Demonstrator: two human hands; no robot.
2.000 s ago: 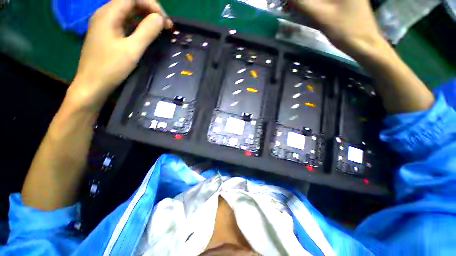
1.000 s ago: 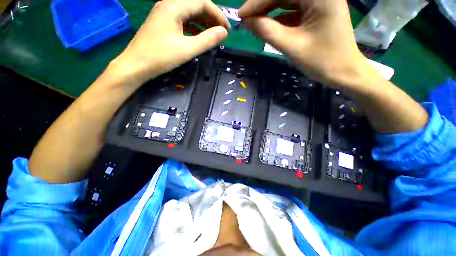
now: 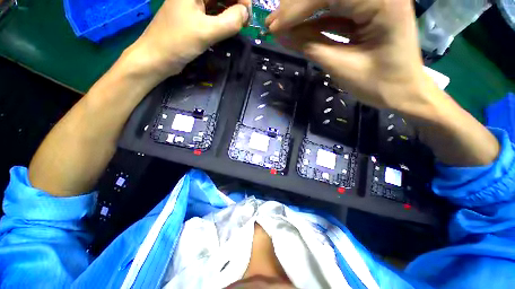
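A black foam tray [image 3: 223, 155] holds several black phone mid-frames, open side up, such as one phone frame [image 3: 271, 101]. Each has a white square pad [image 3: 259, 142] at its near end and a red tab [image 3: 273, 171] below. My left hand [image 3: 183, 34] is over the tray's far left edge, thumb and finger pinched together. My right hand [image 3: 361, 53] faces it over the far middle, fingertips also pinched, slightly blurred. Whether the fingertips hold something tiny cannot be told. My hands and forearms hide the upper parts of some phone frames.
A blue bin [image 3: 107, 17] stands on the green mat [image 3: 34, 42] at far left. Clear plastic film [image 3: 454, 22] lies at far right. A white piece [image 3: 437, 78] shows behind my right forearm. Dark trays with small pale squares [image 3: 120, 181] show below the bench edge at left.
My hands, apart at first, have come close together beyond the tray. Since the middle frame they sit slightly higher in view, and my right hand covers more of the tray's far side.
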